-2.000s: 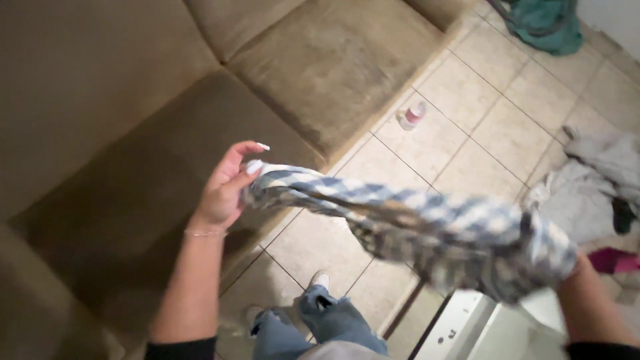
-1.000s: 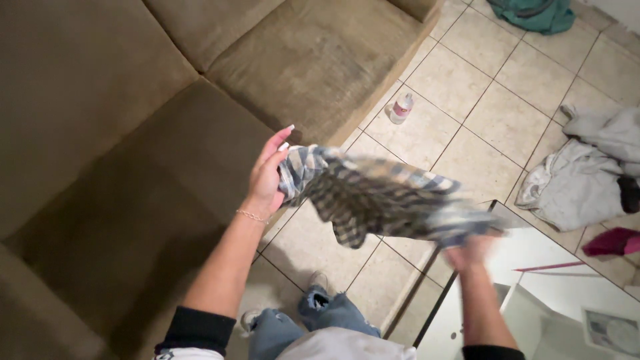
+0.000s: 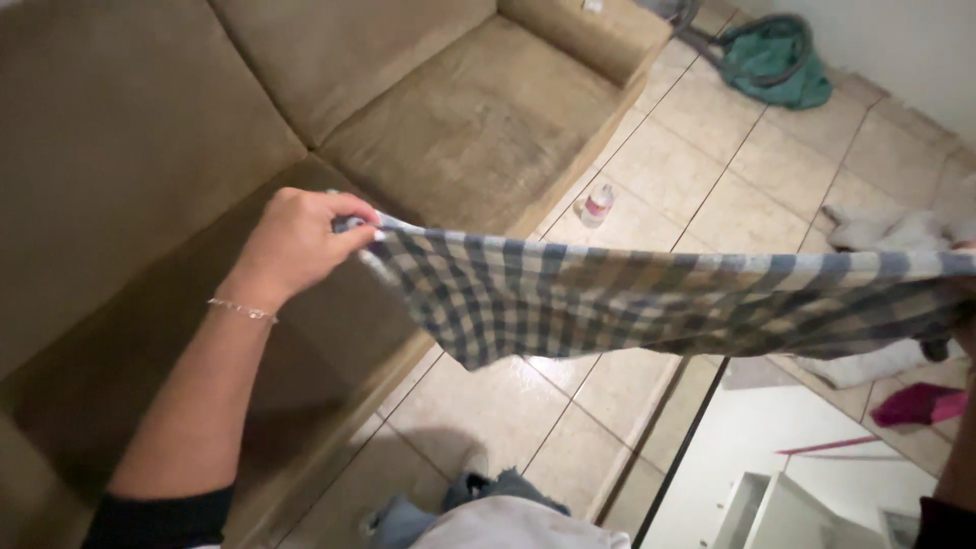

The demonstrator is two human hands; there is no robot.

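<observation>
A blue, white and brown checkered cloth hangs stretched between both hands, above the tiled floor. My left hand pinches its left end between thumb and fingers, in front of the brown sofa. At the right edge of the view, my right hand grips the other end; it is partly cut off by the frame. The cloth's upper edge is nearly straight, and its lower part droops in loose folds.
A brown sofa fills the left. On the tiles lie a small clear bottle, a green cloth, pale clothing and a magenta cloth. White furniture stands at the lower right.
The cloth was bunched and blurred between my hands; now it is pulled out long and flatter. My hands are farther apart than one second ago.
</observation>
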